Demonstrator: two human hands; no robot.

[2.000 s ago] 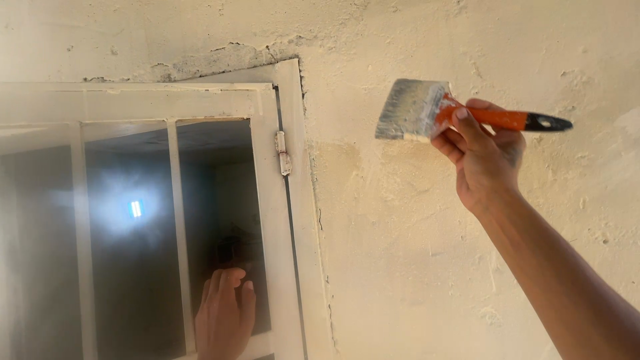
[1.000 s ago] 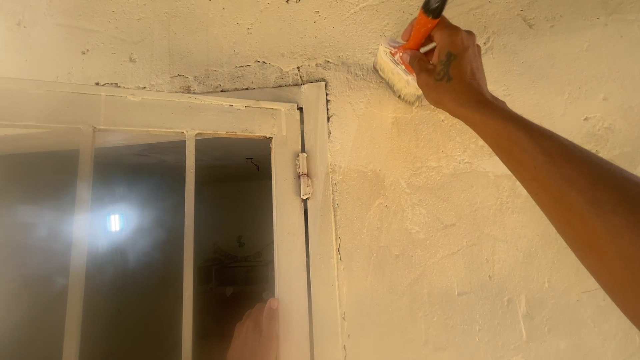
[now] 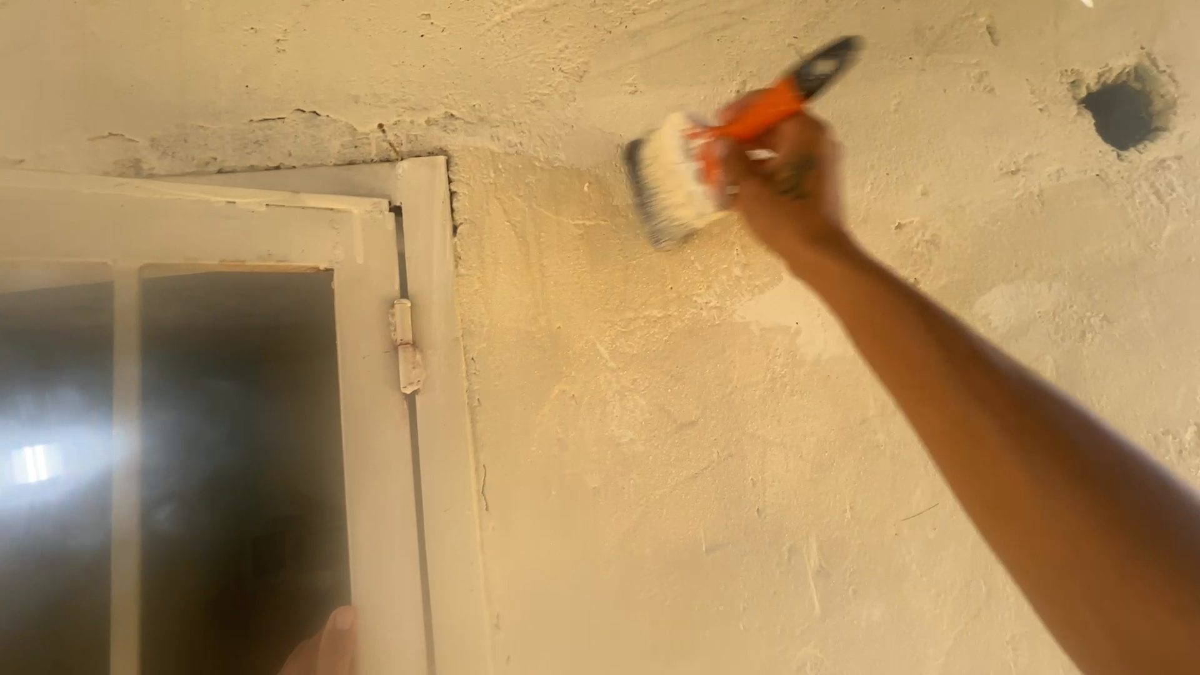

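My right hand [image 3: 787, 178] grips a wide paintbrush [image 3: 675, 183] by its orange handle, the black handle end pointing up and right. The brush's pale bristles, dark at the tips, are blurred and face left against or close to the rough cream plaster wall [image 3: 637, 422], right of the window frame's upper corner. Low in the view, the fingers of my left hand [image 3: 328, 645] show at the inner edge of the cream window sash [image 3: 375, 525]; the rest of that hand is out of view, so its hold cannot be told.
A metal hinge [image 3: 406, 347] joins the sash to the outer window frame [image 3: 441, 422]. Dark glass [image 3: 234, 422] with a bright reflection fills the panes. Cracked plaster [image 3: 281, 141] runs above the frame. A round hole [image 3: 1122, 111] opens in the wall at upper right.
The brush has turned from pointing downward to facing left, and its handle now tilts right. Less of my left hand shows than two seconds ago. The wall hole has come into view.
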